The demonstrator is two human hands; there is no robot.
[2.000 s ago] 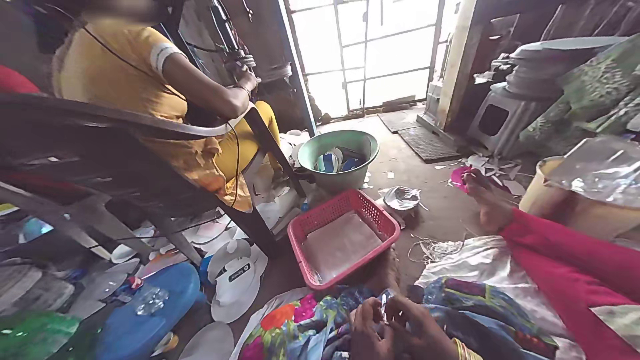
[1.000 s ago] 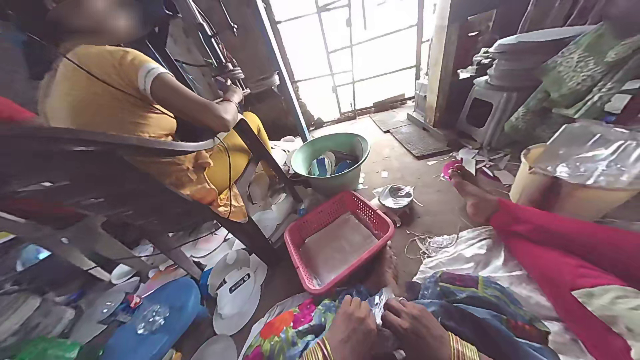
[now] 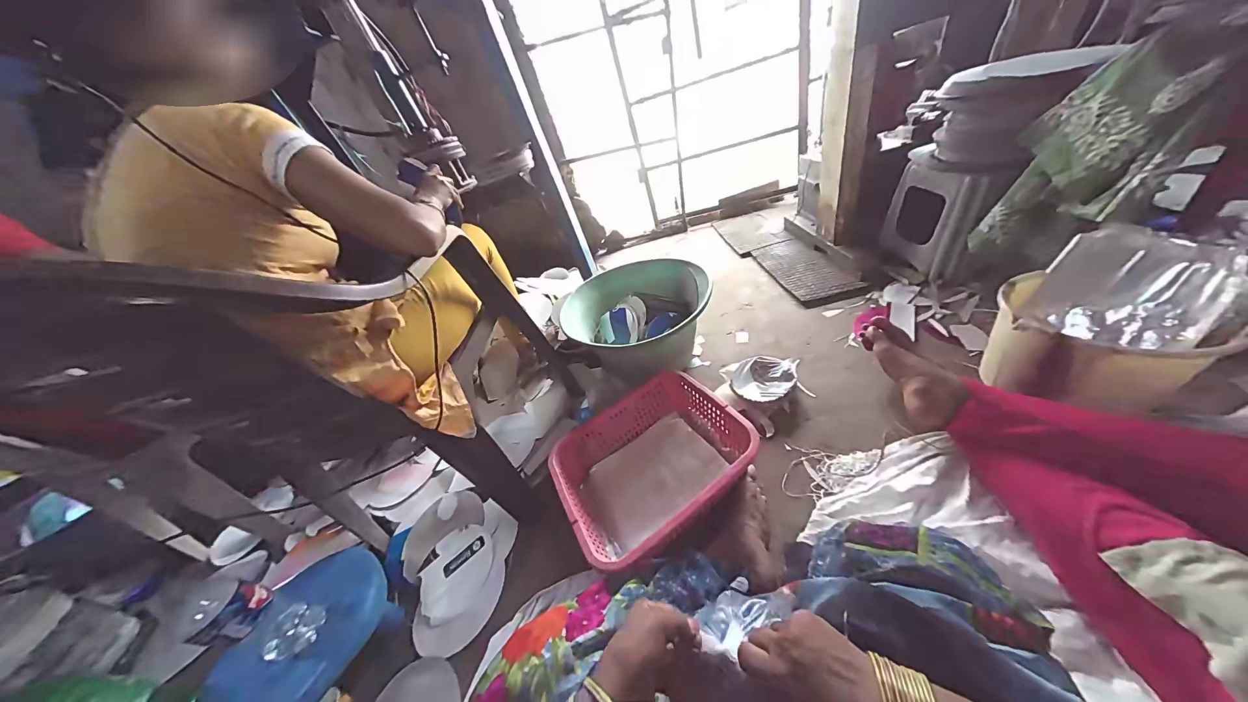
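My left hand (image 3: 648, 648) and my right hand (image 3: 804, 653) are over my lap at the bottom, fingers curled, each on one side of a piece of clear plastic film (image 3: 741, 616). The plastic stretches between them above the patterned cloth (image 3: 561, 629) on my lap. Just beyond them sits a red perforated plastic basket (image 3: 565, 502) with a flat, pale sheet (image 3: 658, 478) in its bottom. My bare foot (image 3: 756, 531) touches the floor at its right side.
A green basin (image 3: 639, 361) holding blue and white items stands behind the basket. A person (image 3: 214, 195) sits at left on a dark chair (image 3: 292, 288). White caps (image 3: 458, 570) lie beside a blue stool (image 3: 302, 624). At right are another person's legs (image 3: 1092, 458) and a yellowish tub (image 3: 1053, 375).
My hands were close together around a small shiny item two seconds ago; they are now farther apart, with clear plastic spread between them.
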